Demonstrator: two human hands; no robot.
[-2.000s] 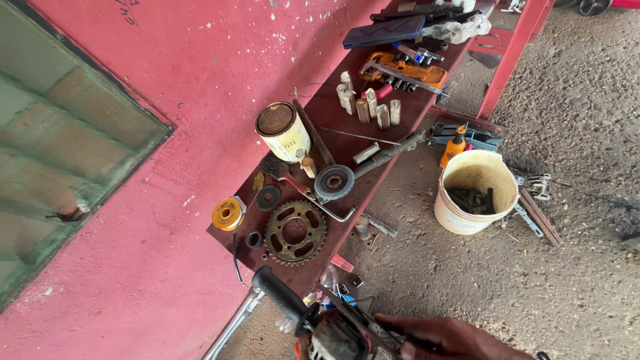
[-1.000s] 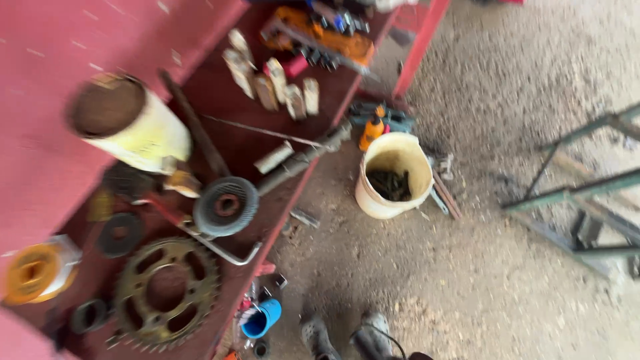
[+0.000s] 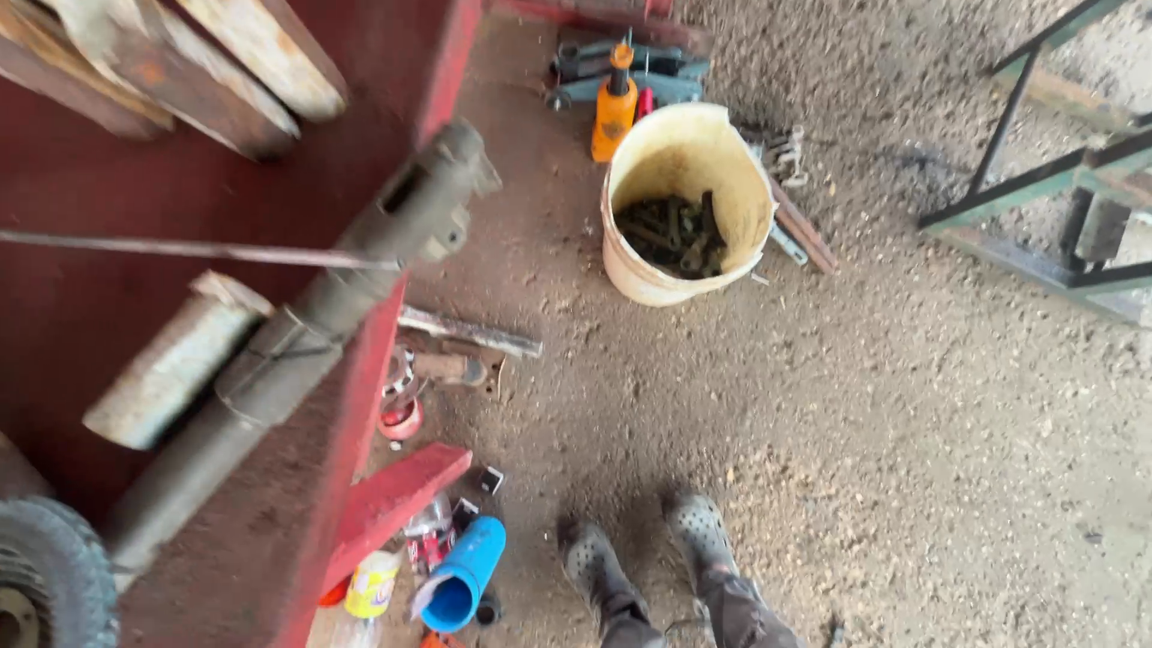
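Note:
Neither of my hands shows in the head view now. A grey metal tube (image 3: pixel 279 360) lies slanted across the edge of the red bench (image 3: pixel 360 432), its slotted end jutting past the edge. Beside it rest a short, pale, worn metal cylinder (image 3: pixel 175 364) and a thin rod (image 3: pixel 198 250). Several worn, rust-stained blocks (image 3: pixel 193 76) lie at the upper left. At the lower left corner is part of a round grey wheel-like part (image 3: pixel 58 576) with a ridged rim. On the ground stands a whitish plastic bucket (image 3: pixel 643 270) with dark metal pieces inside.
An orange bottle jack (image 3: pixel 615 117) stands behind the bucket, near a grey-blue metal tool (image 3: pixel 670 85). A green metal frame (image 3: pixel 1008 207) is at right. Under the bench edge lie a blue plastic tube (image 3: pixel 468 571), a yellow container (image 3: pixel 373 585) and scraps. My shoes (image 3: pixel 697 531) are at bottom centre.
Two seconds ago a hand was at the bottom beside a power tool with a black handle; both are now out of view. The view has moved in closer to the bench edge and bucket.

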